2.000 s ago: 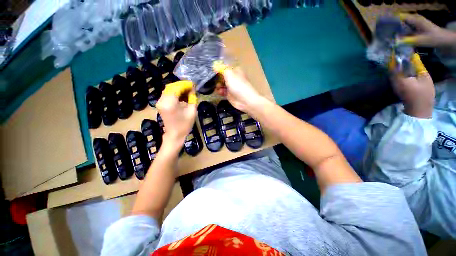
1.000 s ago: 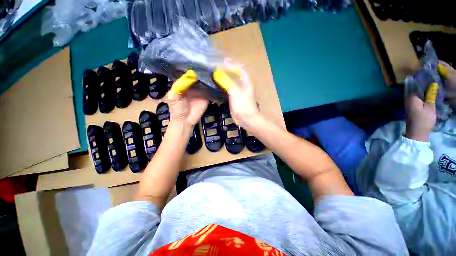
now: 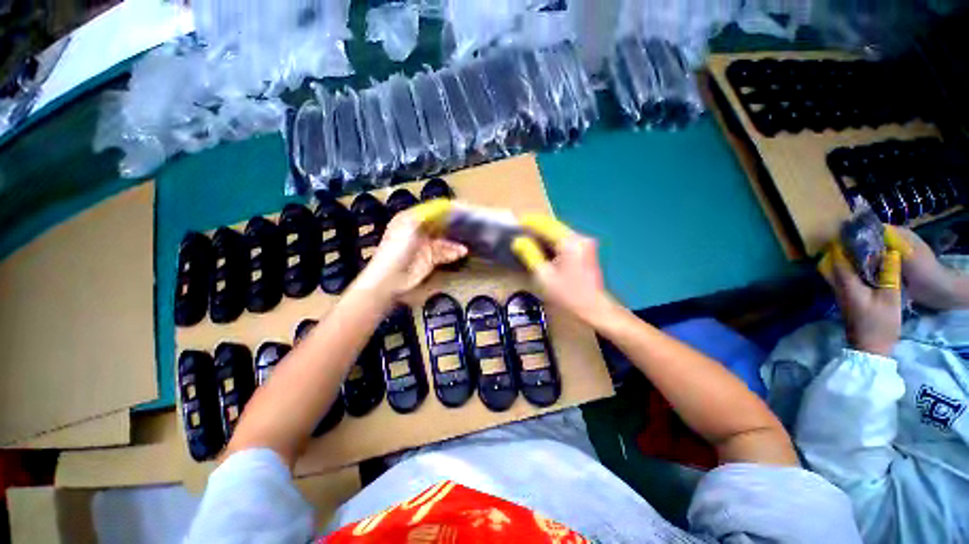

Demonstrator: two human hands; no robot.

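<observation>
A dark plastic housing [image 3: 483, 235], blurred by motion, is held level between my two hands above the cardboard sheet [image 3: 579, 361]. My left hand [image 3: 414, 247] grips its left end and my right hand [image 3: 560, 258] grips its right end, both with yellow finger cots. Whether film is still around the housing is too blurred to tell. Glossy black housings lie in two rows on the sheet: a back row [image 3: 262, 264] and a front row [image 3: 448, 351]. My left forearm hides part of the front row.
Bagged housings [image 3: 414, 119] stand along the far side on the green mat [image 3: 627, 202]. Empty bags [image 3: 197, 101] are heaped behind them. A spare cardboard sheet [image 3: 80, 308] lies at left. At right, a coworker's hands [image 3: 869, 303] hold a bagged part near another sheet with rows.
The large loose film that was around the held part no longer shows in my hands. The housing is now turned level between them. The view has shifted, showing more of the far bench.
</observation>
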